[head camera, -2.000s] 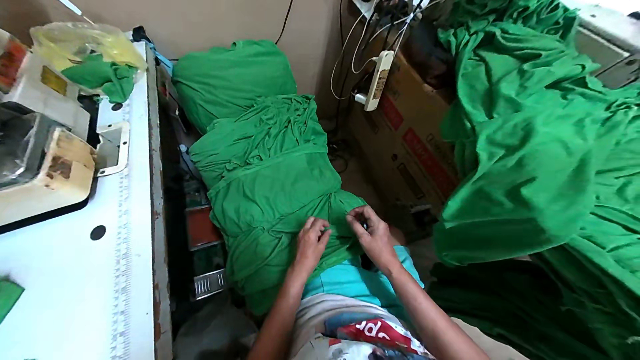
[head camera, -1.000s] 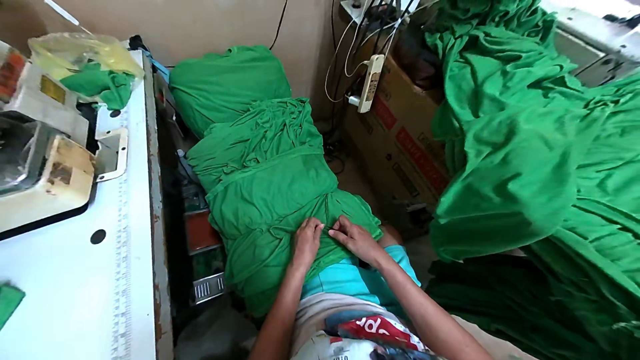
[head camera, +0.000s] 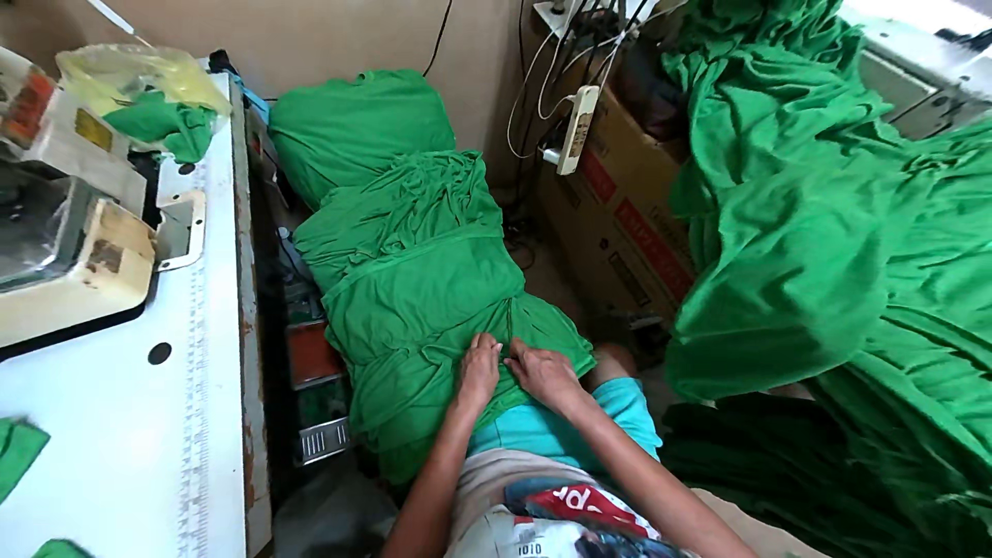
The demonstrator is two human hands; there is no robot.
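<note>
Green knit fabric [head camera: 434,271] lies in stacked, gathered bundles from the wall down over my lap. My left hand [head camera: 480,368] pinches the cloth near my lap, its fingertips on a fold. Close to its right, my right hand [head camera: 542,372] grips the same cloth between thumb and fingers. A narrow gap parts the two hands, and a seam or fold runs up from between them. The fingertips are partly hidden, so the exact edge held cannot be told.
At left, a white sewing table [head camera: 116,411] carries a sewing machine [head camera: 77,256] and a yellowish plastic bag [head camera: 139,77]. A power strip [head camera: 578,130] hangs on cables before a cardboard box [head camera: 620,209]. More green fabric [head camera: 798,232] drapes at right.
Both hands stay at the cloth on my lap. The right hand was raised with spread fingers two seconds ago; it has since come down beside the left.
</note>
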